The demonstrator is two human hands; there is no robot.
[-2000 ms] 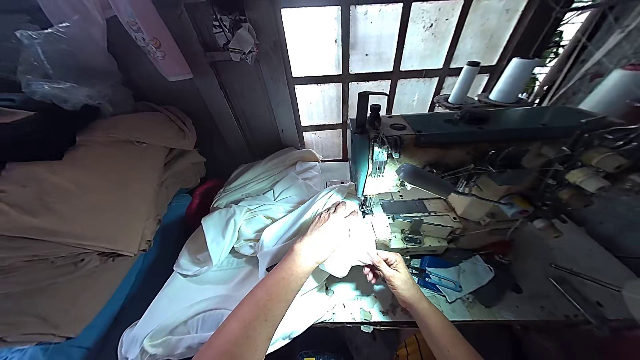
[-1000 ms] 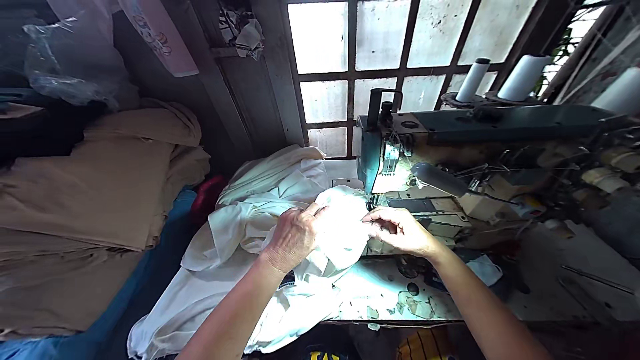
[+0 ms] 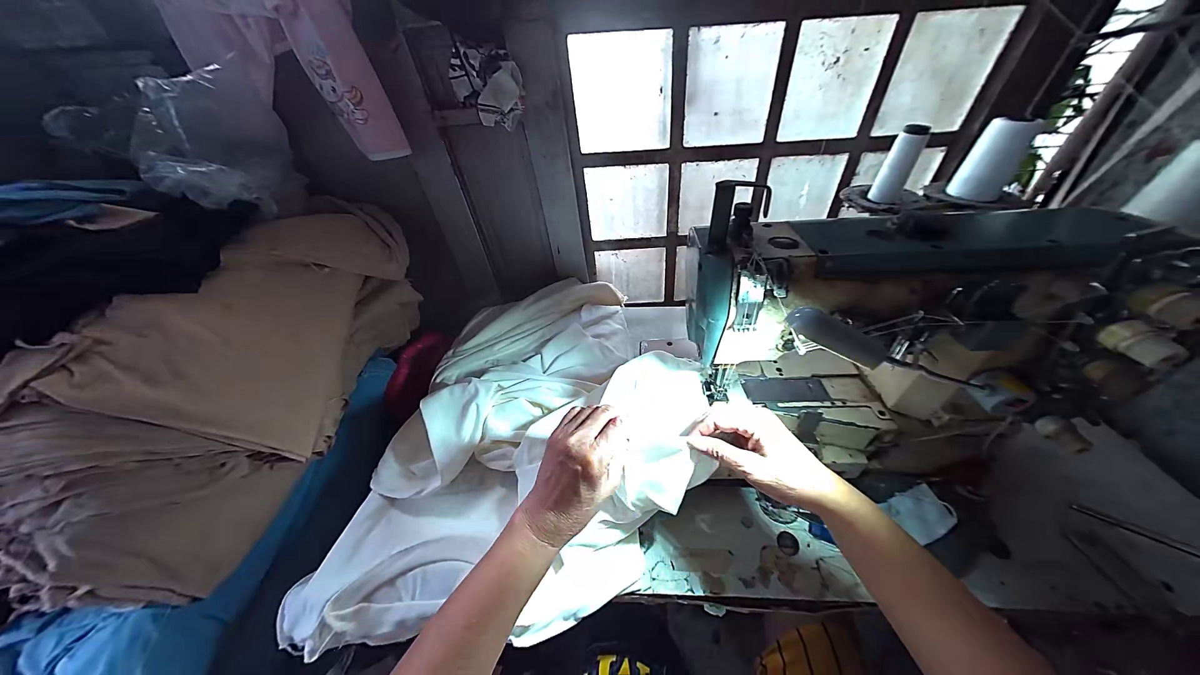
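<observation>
White fabric (image 3: 450, 525) lies bunched on the left of the table and runs up to the needle area of a green sewing machine (image 3: 900, 244). My left hand (image 3: 577, 469) rests on this cloth, fingers bent over it; its thumb side is hard to make out. Just right of it, my right hand (image 3: 764, 455) pinches the cloth's edge between thumb and fingertips, close in front of the lit presser foot (image 3: 720, 382). A small lamp (image 3: 834, 336) shines on the spot, and the glare hides detail of the fabric there.
Folded beige fabric (image 3: 216, 347) is piled at the left over blue cloth (image 3: 272, 534). White thread cones (image 3: 994, 159) stand behind the machine. Tweezers or a similar thin metal tool (image 3: 1134, 530) lie at the right. The worn table edge (image 3: 750, 600) runs nearest me.
Compared with two seconds ago, my right hand has moved up from the table's front part to beside the presser foot. Since one second ago, both hands have shifted only slightly on the white fabric.
</observation>
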